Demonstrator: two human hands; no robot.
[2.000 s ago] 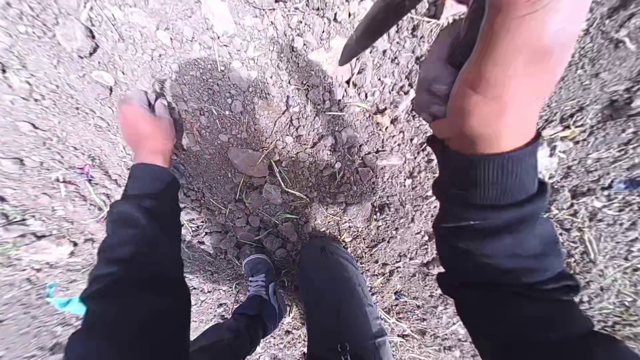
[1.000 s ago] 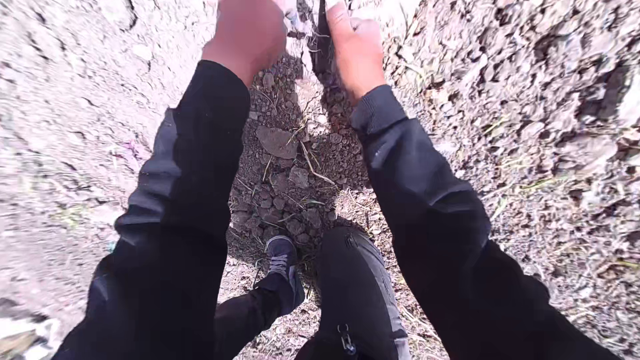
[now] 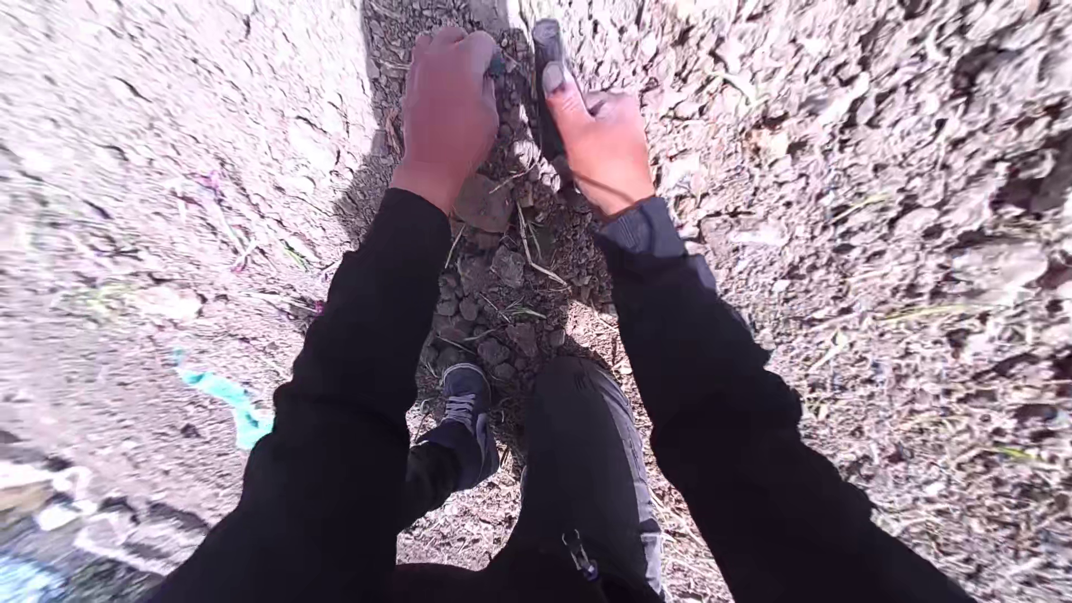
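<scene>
My left hand (image 3: 448,105) is curled low over the loose, stony soil (image 3: 507,268) at the top centre; something small and dark shows at its fingertips, too unclear to name. Just right of it, my right hand (image 3: 605,138) grips a dark handle (image 3: 547,42), the thumb lying along it. The handle runs roughly up and down in view, and its rounded end points away from me. The rest of the tool is hidden or in shadow near the palm. A flat brown stone (image 3: 483,203) lies in the soil below my left wrist.
A shoe (image 3: 466,402) and my dark-trousered knee (image 3: 574,402) are below the hands. A turquoise strip (image 3: 226,394) lies on the ground at the left. Pale objects (image 3: 75,502) sit at the lower left. Dry stalks (image 3: 536,251) and clods are scattered about.
Two seconds ago my hands were wide apart, with a dark pointed blade by the right one; now they are close together over the soil.
</scene>
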